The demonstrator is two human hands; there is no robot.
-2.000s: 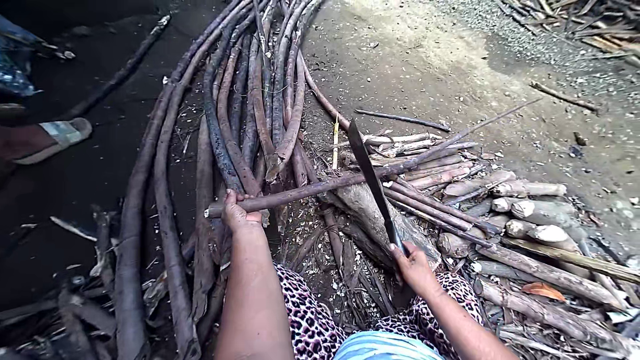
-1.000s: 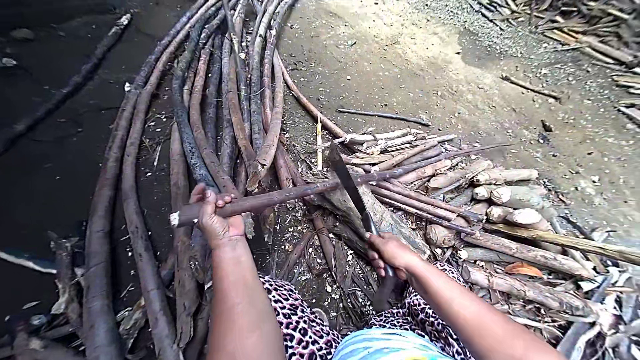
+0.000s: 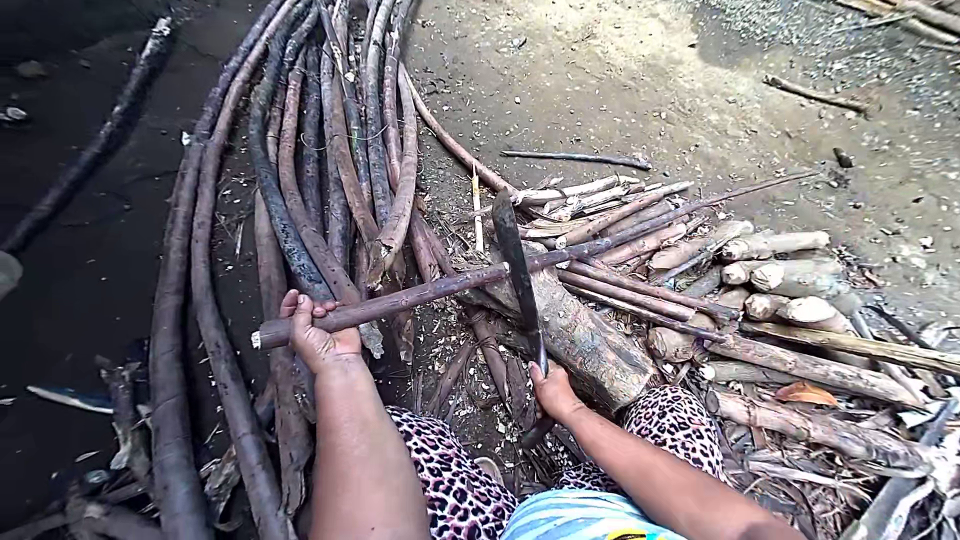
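My left hand [image 3: 322, 330] grips a long tapering wooden pole [image 3: 420, 294] close to its cut thick end. The pole slants up to the right, above a log block [image 3: 592, 341] that lies between my knees and the wood pile. In my right hand [image 3: 555, 394] is the handle of a machete [image 3: 517, 270], whose dark blade points up and crosses the pole. The blade meets or overlaps the pole near its middle; whether it has cut in, I cannot tell.
Long bent poles [image 3: 202, 247] run along the left side. Several short cut sticks and logs [image 3: 780, 244] lie piled at the right. Beyond the block a thin dark stick [image 3: 577, 157] rests on the dirt. Another pole [image 3: 97, 142] lies at the far left.
The foot in a sandal seen at the left two seconds ago is mostly out of view. Both hands keep their hold on the pole and the machete.
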